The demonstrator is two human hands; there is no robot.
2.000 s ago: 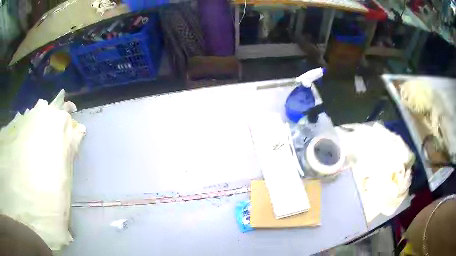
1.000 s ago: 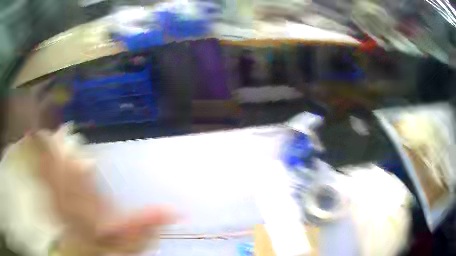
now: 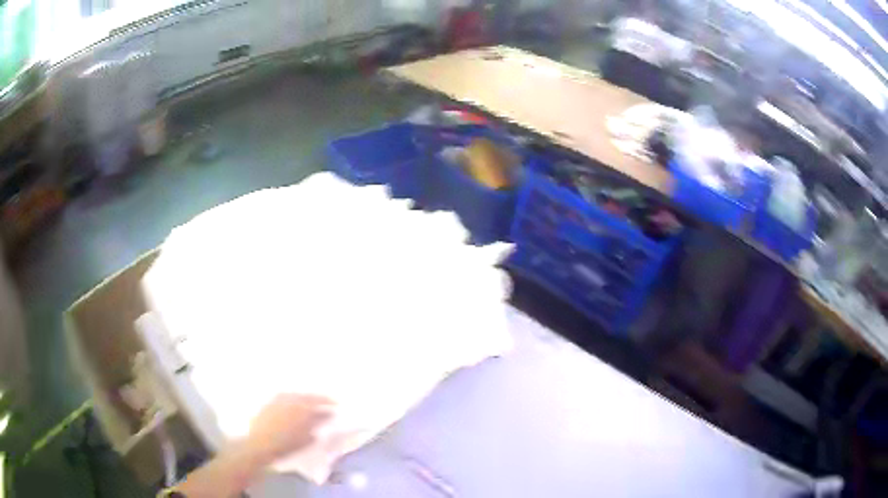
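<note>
A large pile of cream garments lies on the pale grey table's left end, overexposed so that folds hardly show. My left hand comes in from the bottom left and rests on the pile's near edge, by a loose corner of cloth. It is blurred, and whether the fingers grip the cloth cannot be told. A band shows at the wrist. My right hand is out of the picture.
The grey table runs to the lower right. An open carton with cloth inside stands at its left. Blue crates stand behind, beside a long tan table. Green floor shows at upper left.
The view has swung left, bringing the pile to the middle and the carton into view; the spray bottle, tape roll and cards have left it. My left hand is now at the pile's near edge.
</note>
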